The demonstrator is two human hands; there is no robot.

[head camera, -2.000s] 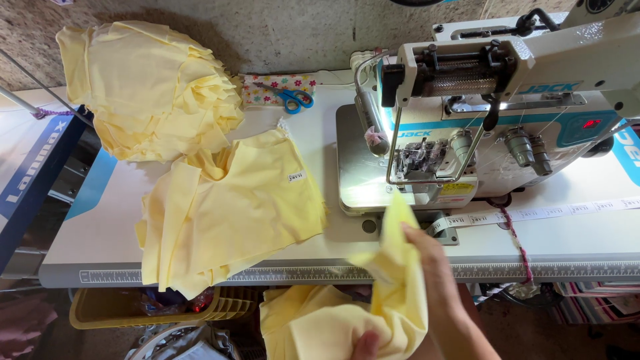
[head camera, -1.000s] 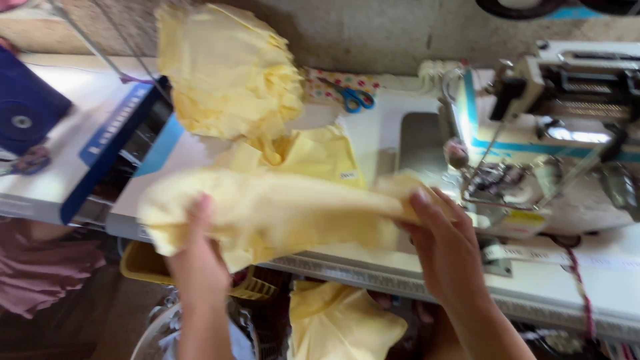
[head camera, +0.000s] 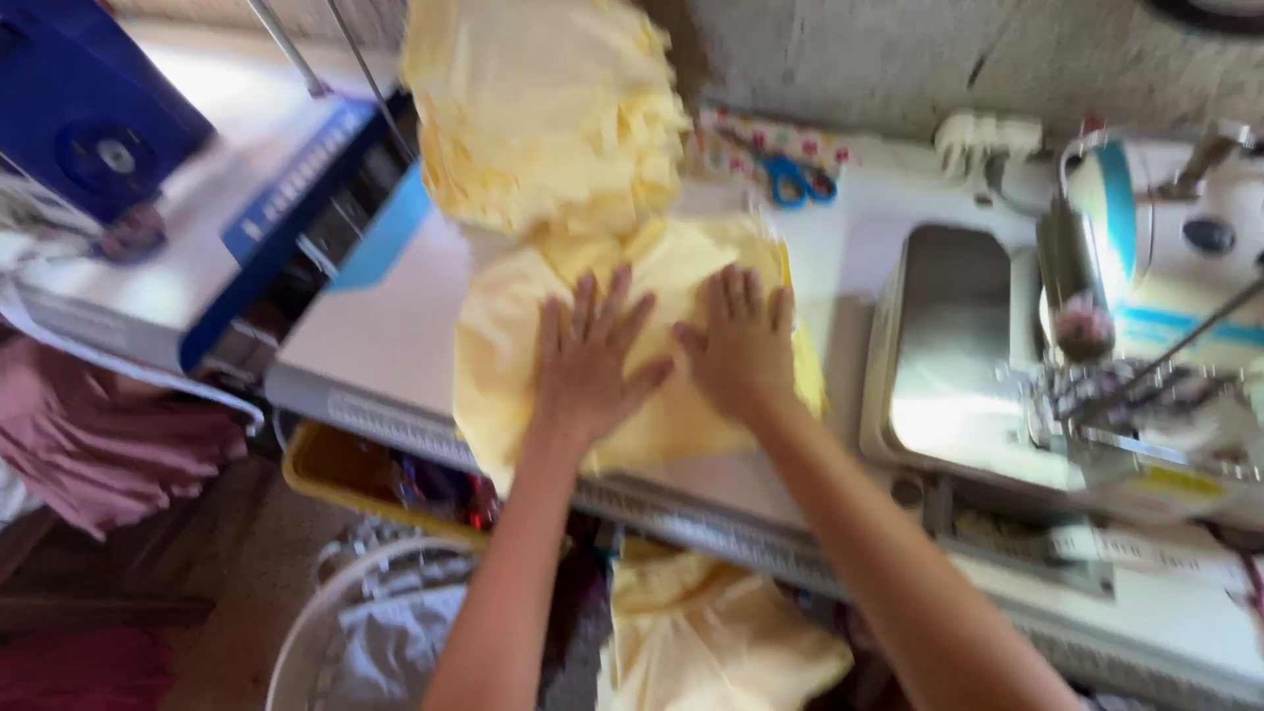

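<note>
Both my hands rest palm down on a yellow fabric piece (head camera: 504, 326), spread over others near the front edge of the white sewing table. My left hand (head camera: 592, 360) lies on its left half with fingers spread. On the right half is my right hand (head camera: 736, 346), fingers slightly apart. Behind the spread fabric stands a thick pile of yellow fabric pieces (head camera: 553, 109). Blue-handled scissors (head camera: 798, 182) lie to its right on a patterned cloth (head camera: 770, 133). More yellow fabric (head camera: 721, 632) hangs below the table edge.
An overlock sewing machine (head camera: 1165, 296) with a metal plate (head camera: 948, 336) stands at the right. At the left are a blue machine (head camera: 109, 128) on another table and mauve fabric (head camera: 99, 425). A yellow basket (head camera: 326, 464) and a round white tub (head camera: 296, 632) sit below.
The yellow piece that both hands held up one second ago now lies flat on the table under my palms. The view has swung, bringing the blue machine in at the left.
</note>
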